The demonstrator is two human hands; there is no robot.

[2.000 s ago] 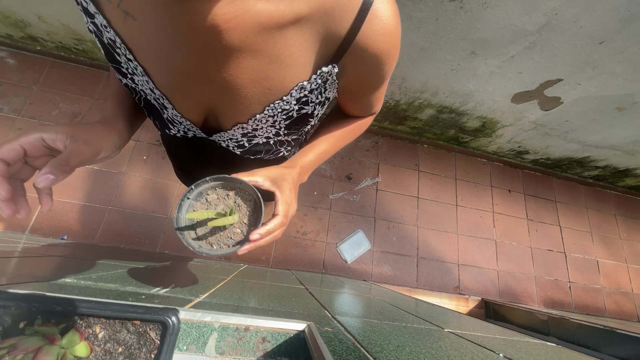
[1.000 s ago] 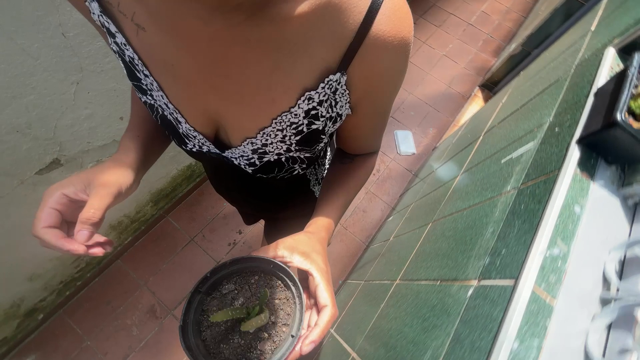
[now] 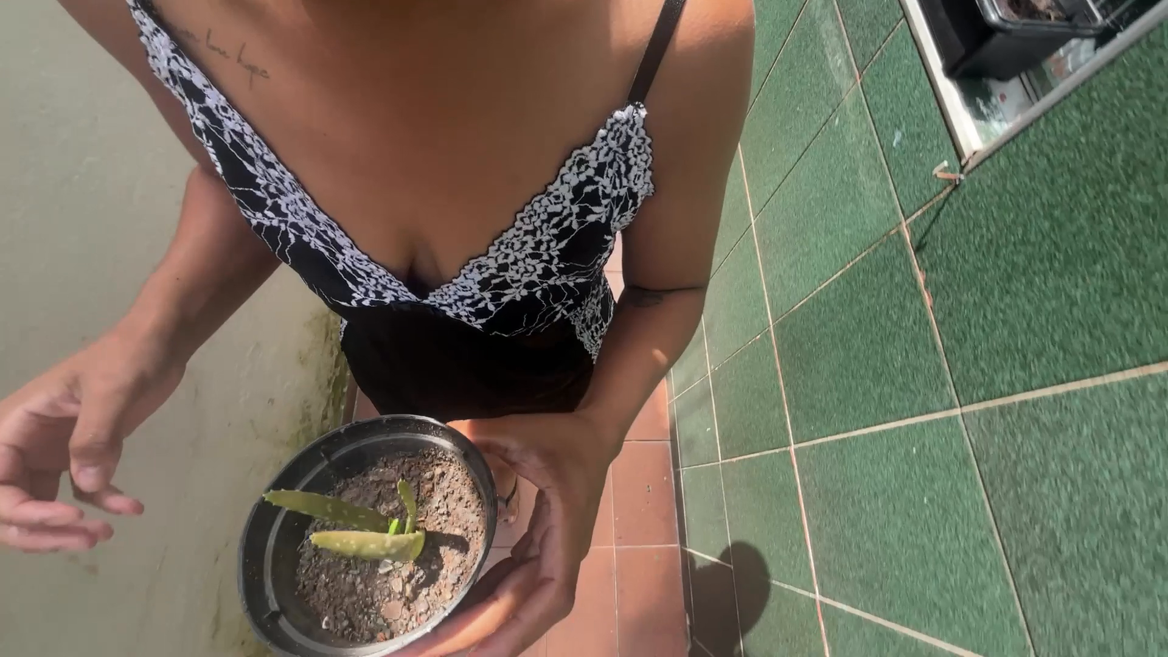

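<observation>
A round black plastic pot (image 3: 260, 547) with dry, gritty soil (image 3: 365, 602) is at the lower centre of the head view. A small succulent (image 3: 370, 545) with thick, pale-spotted green leaves grows in the soil. My left hand (image 3: 547, 520) grips the pot's right side, with the thumb near the rim and the fingers around and below it. At the left edge, my right hand (image 3: 73, 447) is off the pot with its fingers apart and loosely bent, holding nothing.
A green tiled wall (image 3: 876, 511) runs along the right side, with a window opening (image 3: 972, 151) at the upper right and a black planter (image 3: 990, 46) in it. A pale, stained wall (image 3: 155, 584) stands on the left. Reddish floor tiles (image 3: 643, 511) show between them.
The view has swung round strongly, and the tiled wall now fills the right side. My left hand has kept its hold on the pot. My right hand has stayed off it.
</observation>
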